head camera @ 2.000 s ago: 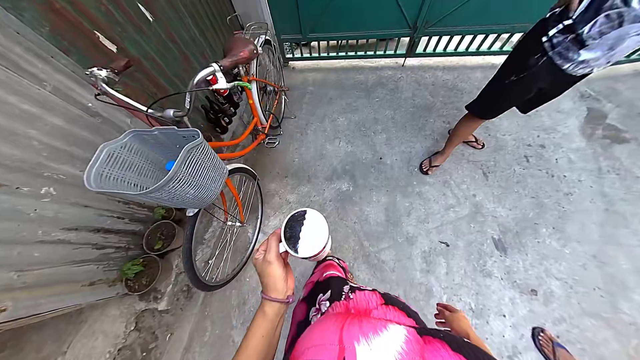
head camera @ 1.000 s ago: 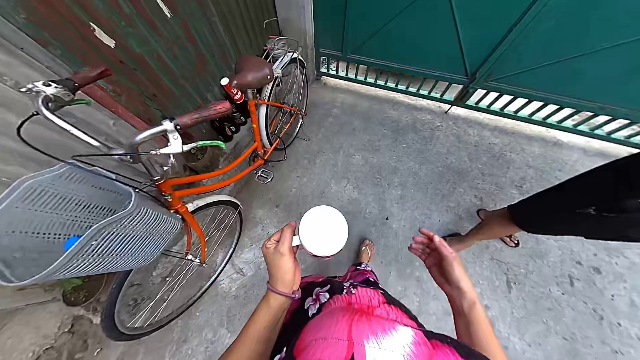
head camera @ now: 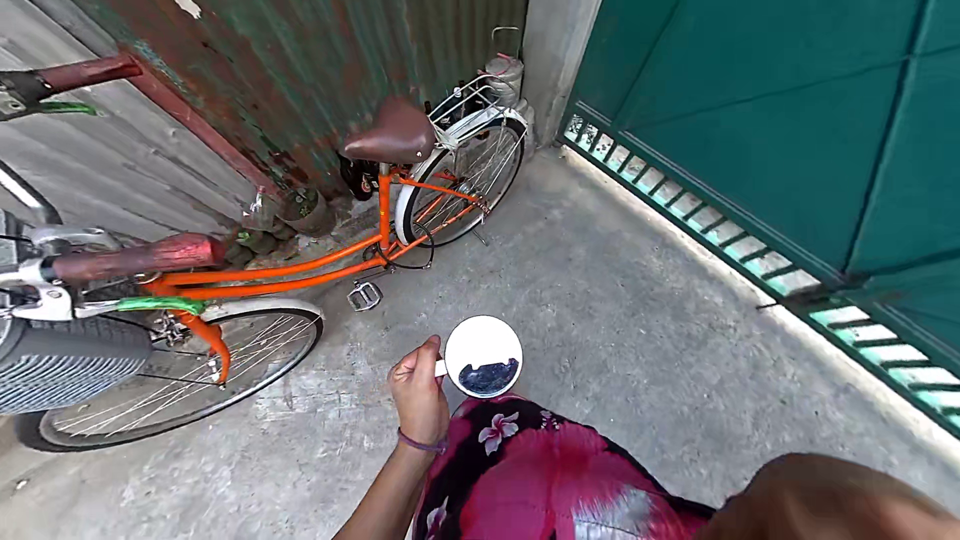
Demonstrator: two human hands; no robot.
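Note:
My left hand (head camera: 420,394) grips a cup (head camera: 483,352) by its white handle, out in front of my flowered pink and black clothing (head camera: 555,465). From above, the cup's round opening shows bright white with a dark patch at its lower side; whether that is liquid or a reflection I cannot tell. At the bottom right corner a large blurred brown form, probably my right hand or arm (head camera: 832,499), is close to the camera. Its fingers do not show clearly, so what it holds is not visible.
An orange bicycle (head camera: 300,277) with a brown saddle (head camera: 394,133) and grey basket (head camera: 75,360) stands at left by a corrugated metal wall (head camera: 285,67). Flower pots (head camera: 307,212) sit at its foot. A green metal gate (head camera: 765,120) spans the right, above the concrete floor (head camera: 585,285).
The view has swung, and the other person's legs have left it. My right hand, seen with spread fingers a second ago, is replaced by a blurred form at bottom right. The cup stays in my left hand.

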